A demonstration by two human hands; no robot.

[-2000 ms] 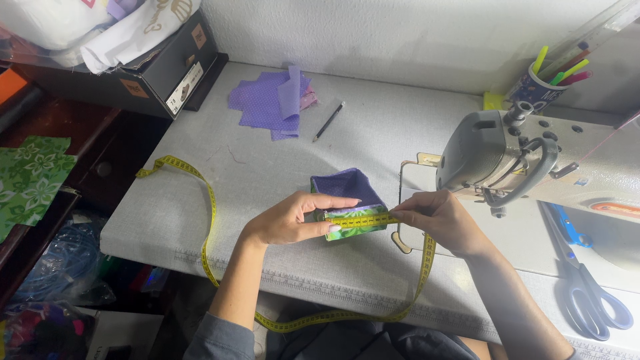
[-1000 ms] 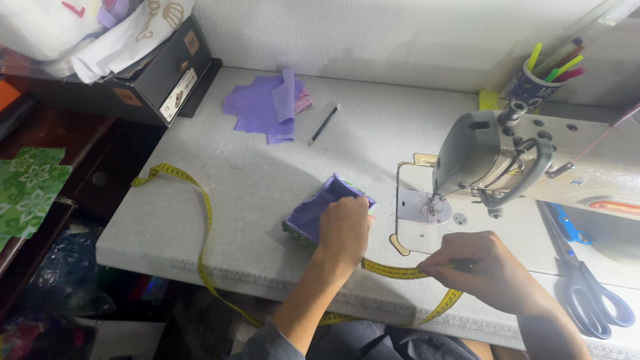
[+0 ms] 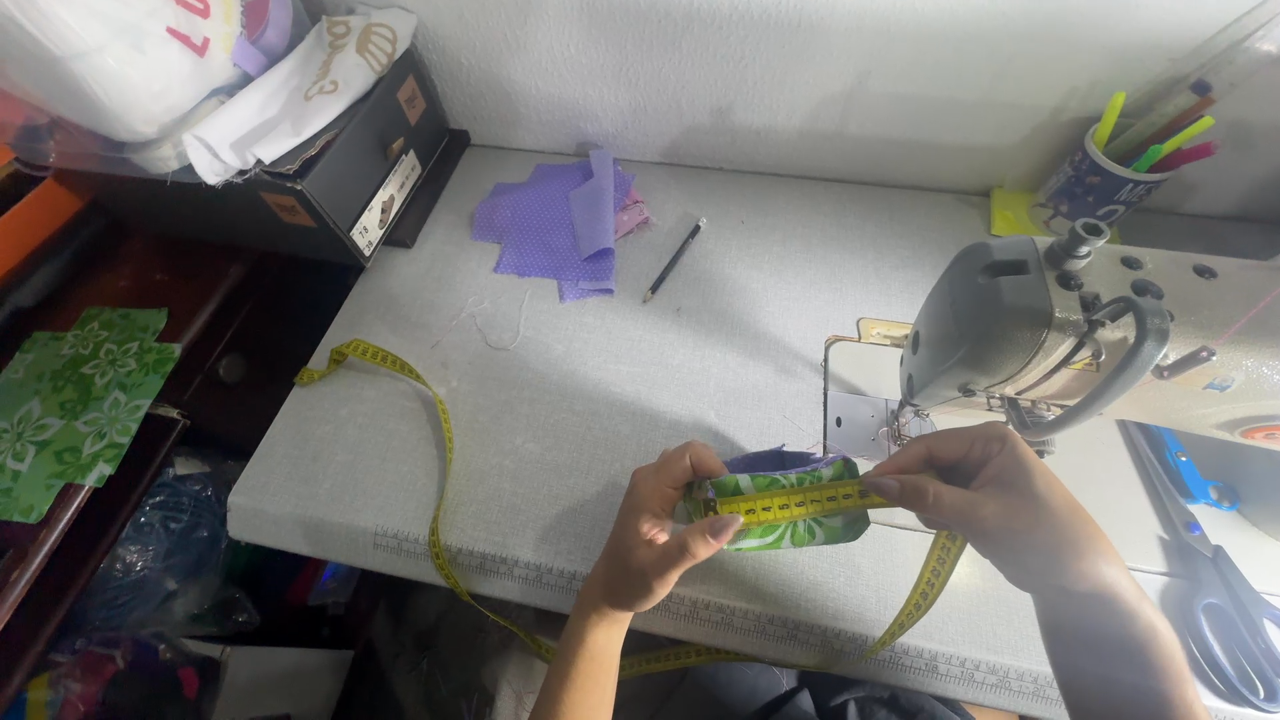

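A small sewn fabric pouch (image 3: 800,535), green floral outside and purple inside, stands near the table's front edge. My left hand (image 3: 665,530) grips its left end, with the thumb on the end of a yellow tape measure (image 3: 790,503). The tape lies straight across the green side. Between thumb and fingers of my right hand (image 3: 970,495), the tape is pinched at the pouch's right end. From there it hangs down, loops along the front edge and runs up over the table's left part.
A sewing machine (image 3: 1030,320) stands at the right, with scissors (image 3: 1215,580) beside it. Purple fabric pieces (image 3: 545,225) and a pencil (image 3: 675,260) lie at the back. A black box (image 3: 340,170) is at the back left, a cup of pens (image 3: 1100,180) at the back right.
One second ago the pouch's purple inside faced up under my left hand, with the tape off to its right. Now its green side faces me, and my right hand has brought the tape across it.
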